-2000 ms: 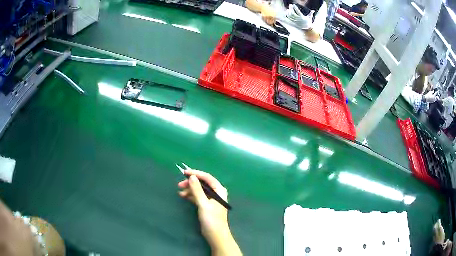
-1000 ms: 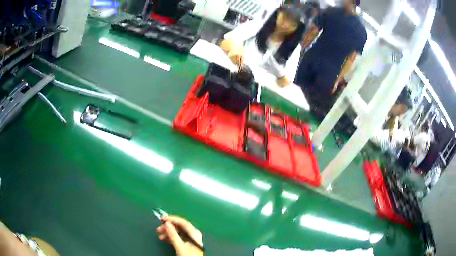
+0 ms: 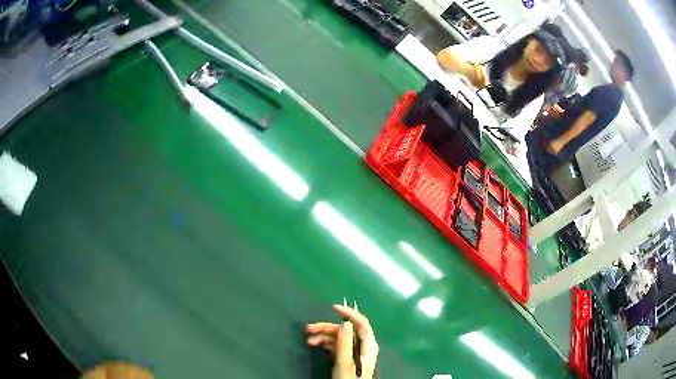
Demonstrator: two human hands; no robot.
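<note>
My right hand (image 3: 347, 342) is at the bottom centre, over the green mat, and holds the tweezers (image 3: 356, 346). Their two bright tips point up, a little apart, with nothing visible between them. The rest of the tweezers is mostly hidden by my fingers. A black phone middle frame (image 3: 231, 96) lies alone on the mat at the upper left, well away from my hand, its solid block at the left end. My left hand cannot be made out; only a blurred skin-coloured patch shows at the bottom left edge.
A red tray (image 3: 433, 194) with stacked black parts (image 3: 447, 124) stands at the right. A metal fixture (image 3: 81, 63) and pale rails (image 3: 222, 58) are at the upper left. A white wipe (image 3: 16, 183) lies at the left. A person (image 3: 519, 70) sits across the bench; another stands behind.
The view has tilted and shifted. The white sheet at the bottom right has nearly left the picture. My right hand still holds the tweezers, now pointing more upright. The phone frame still lies beside the rails.
</note>
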